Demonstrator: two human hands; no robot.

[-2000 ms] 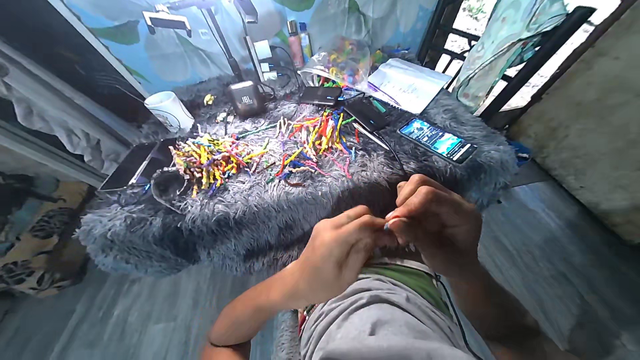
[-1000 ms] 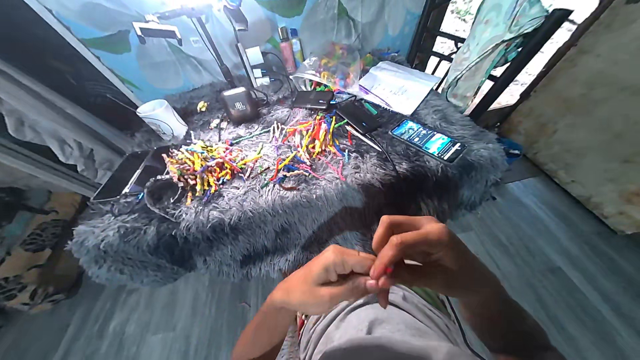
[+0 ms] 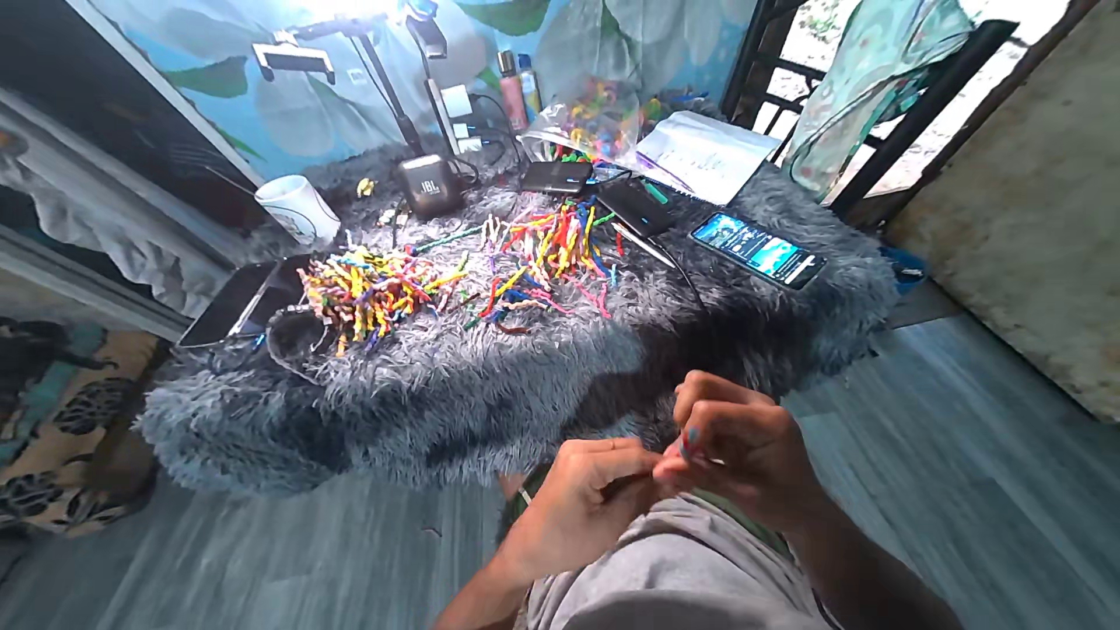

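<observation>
My left hand (image 3: 591,499) and my right hand (image 3: 744,446) meet fingertip to fingertip above my lap. Between the right thumb and fingers shows a small blue and red piece (image 3: 687,444), too small to name surely; it looks like a bit of coloured cord. The left fingertips pinch at its lower end, where fingers hide it. On the grey shaggy cover (image 3: 394,411) beyond lie a pile of twisted multicoloured cords (image 3: 376,293), mostly yellow, at the left and a looser bunch of similar cords (image 3: 560,245) at the centre.
A lit smartphone (image 3: 757,249), a dark power bank (image 3: 634,207), a black box-shaped device (image 3: 556,178), a JBL speaker (image 3: 430,185), a white mug (image 3: 299,210), an open notebook (image 3: 709,157) and a clear bag of coloured pieces (image 3: 604,118) stand or lie around the cords. A cable hangs toward the front edge.
The fingers of my right hand have shifted and spread somewhat, and a blue bit now shows between them. Both hands stay together. The cord piles have not moved.
</observation>
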